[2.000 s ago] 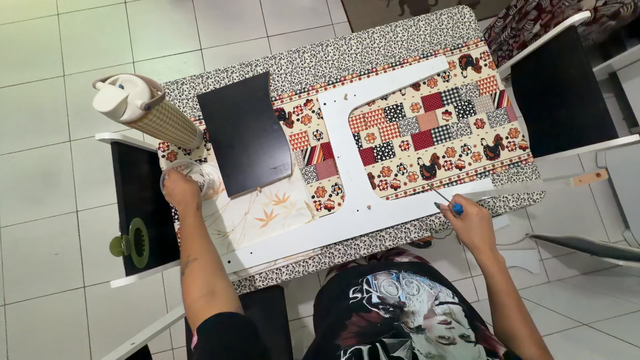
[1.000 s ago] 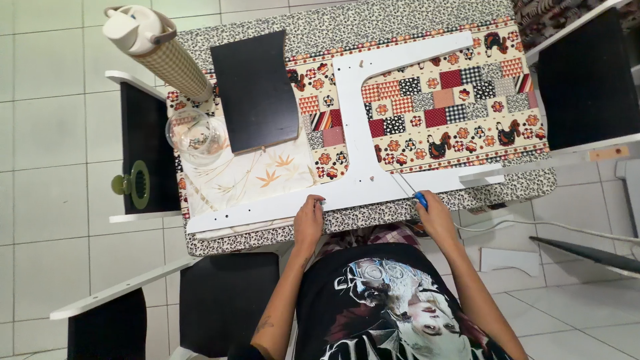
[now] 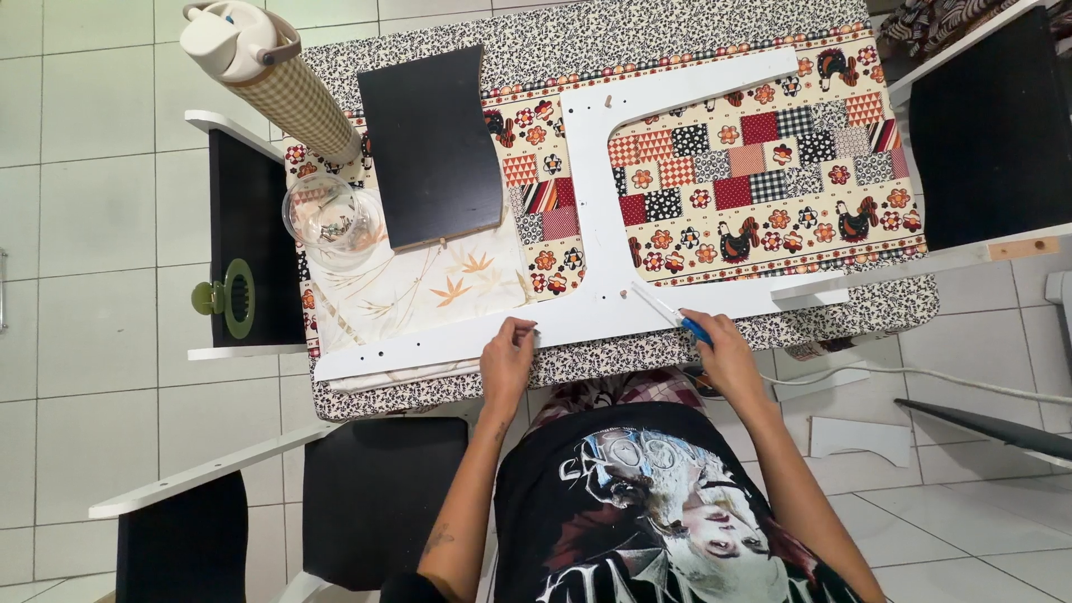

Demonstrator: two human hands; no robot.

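Note:
A white furniture side frame with small holes and wooden dowels lies across the table. My left hand is at its near edge, fingertips bent together; whether they pinch something small cannot be told. In my right hand is a screwdriver with a blue handle, its thin shaft pointing up and left over the frame, near a dowel. A black panel rests left of the frame's crosspiece. Further left sits a clear plastic tub with small hardware in it.
A tall checkered flask stands at the back left. Beneath the frame are a rooster-patterned cloth and a folded leaf-print cloth. Black-and-white chair parts flank the table. A white cable runs at the right.
My left hand has moved from the plastic tub to the frame's near edge. My right hand still holds the screwdriver, with its shaft over the frame. The view has shifted.

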